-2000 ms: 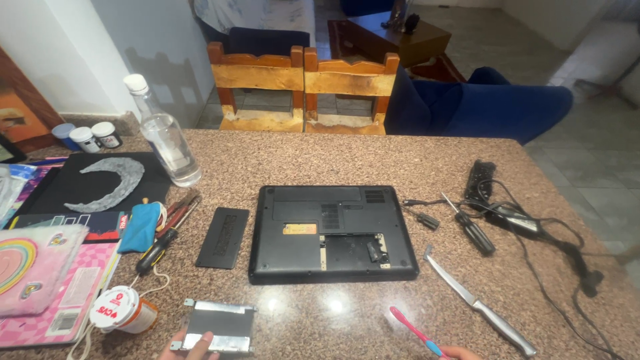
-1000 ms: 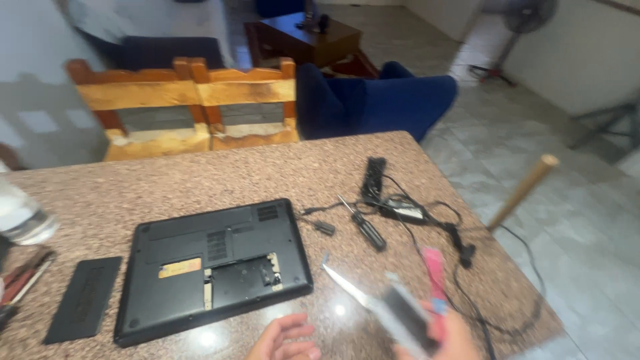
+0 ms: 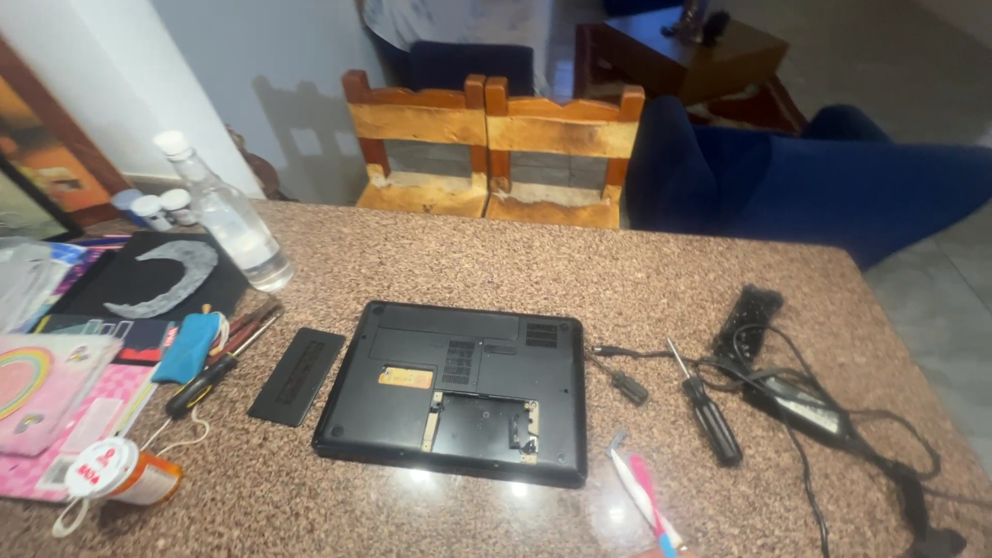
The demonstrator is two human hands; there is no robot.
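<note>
A black laptop (image 3: 465, 364) lies underside up, with an open bay (image 3: 484, 426) at its near right. Only a sliver of my right hand (image 3: 657, 552) shows at the bottom edge, around the blue handle end of a pink toothbrush (image 3: 645, 477). Beside the brush is a blurred pale blade (image 3: 632, 484), seemingly the knife's. My left hand is out of view. A flat black cover panel (image 3: 297, 377) rests left of the laptop. To the right lie a small screwdriver (image 3: 628, 387) and a larger black-handled screwdriver (image 3: 714, 422).
A power adapter (image 3: 802, 407) and tangled cables occupy the granite table's right side. At left are a clear bottle (image 3: 244, 240), a yellow-black screwdriver (image 3: 201, 385), a blue pouch (image 3: 186, 347), an orange pill bottle (image 3: 147, 477) and pink notebooks (image 3: 46, 395). Wooden chairs (image 3: 418, 124) stand beyond.
The view has swung back left after turning right. My left hand and the metal-cased part, seen earlier, are out of view. The toothbrush now lies alongside the blade.
</note>
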